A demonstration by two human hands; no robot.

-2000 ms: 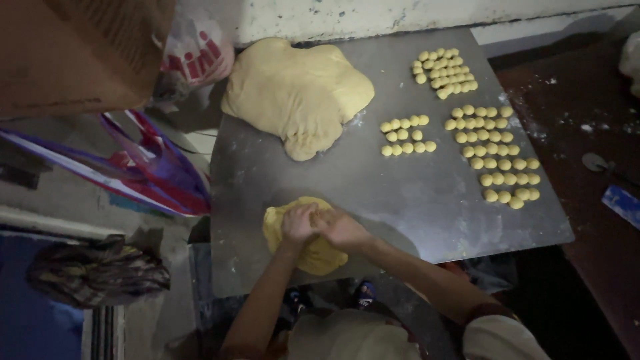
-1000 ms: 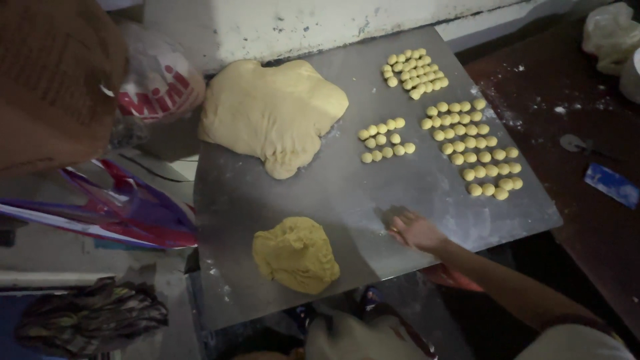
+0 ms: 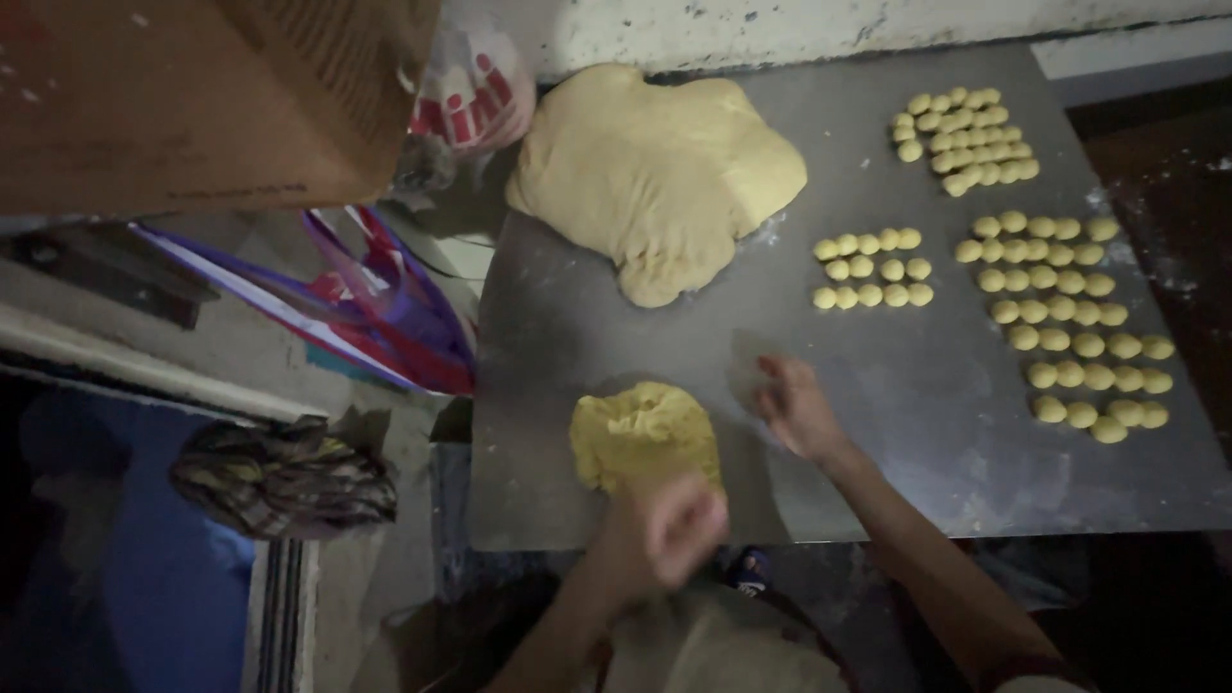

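Note:
A small lump of yellow dough (image 3: 640, 428) lies near the front edge of the grey table (image 3: 597, 337). Over its lower part, blurred, is my left hand (image 3: 679, 529), fingers curled; whether anything is inside cannot be told. To the right of that lump, my right hand (image 3: 794, 404) is low over the bare tabletop, its fingers partly bent, and what lies between them is not clear. Behind stands a large mass of pale dough (image 3: 645, 173). Small dough balls sit in rows: a short group (image 3: 871, 269) in the middle, another (image 3: 972, 140) at the back right, and the biggest (image 3: 1068, 313) at the right.
A cardboard box (image 3: 212, 96) and a plastic bag with red print (image 3: 481, 96) stand at the back left. A purple and red bag (image 3: 385, 298) hangs beside the table's left edge, above a crumpled dark cloth (image 3: 284, 476). The wall (image 3: 818, 29) runs along the back.
Two seconds ago both hands were on the small yellow lump. The right hand has since moved off it to the right. The left hand, out of view one second ago, is back over the lump's near side.

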